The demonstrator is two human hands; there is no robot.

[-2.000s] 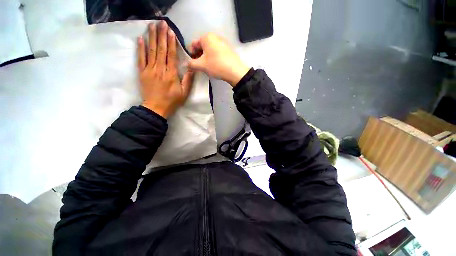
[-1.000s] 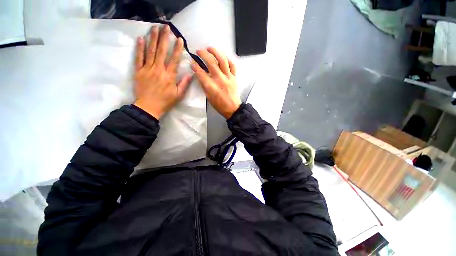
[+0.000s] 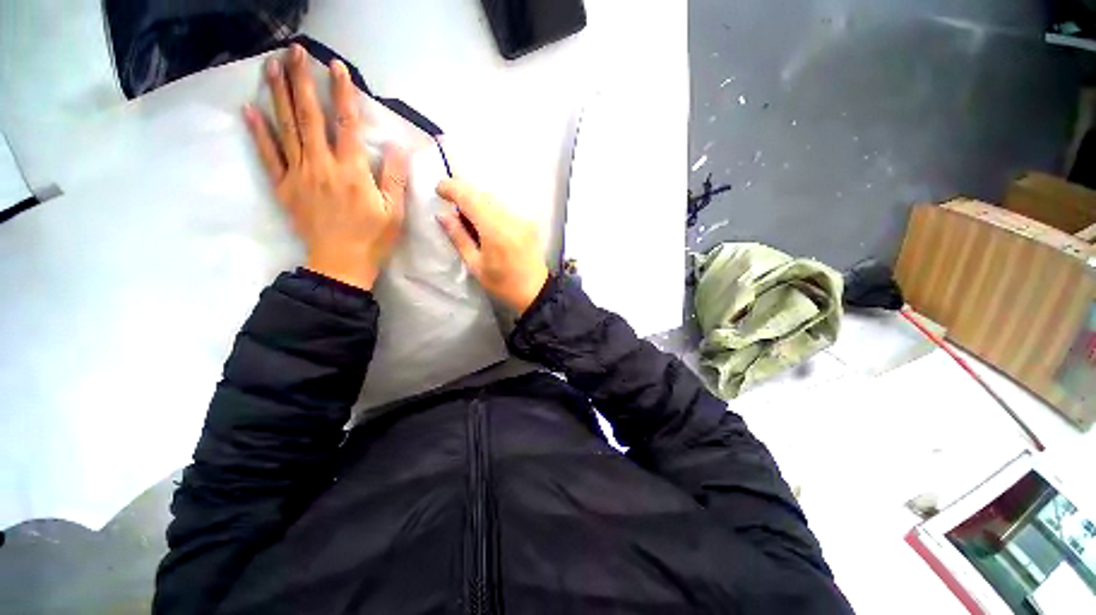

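Note:
A large white paper pattern piece lies over black cloth, which shows at the top left. A narrow black cloth edge runs along the paper's angled upper right side. My left hand lies flat on the paper with its fingers spread, holding nothing. My right hand is at the paper's right edge. Its thumb and forefinger meet the lower end of the thin dark edge; whether they pinch it cannot be told. The shears are not visible.
A black smartphone lies at the top of the white table. A crumpled olive cloth is right of my right sleeve. A wood-grain box, a red rod and a framed item are further right. Another sheet is at the far left.
My right hand has moved down along the paper's right edge. My left hand stays flat on the paper. The view has shifted; the shears no longer show and the olive cloth shows more fully.

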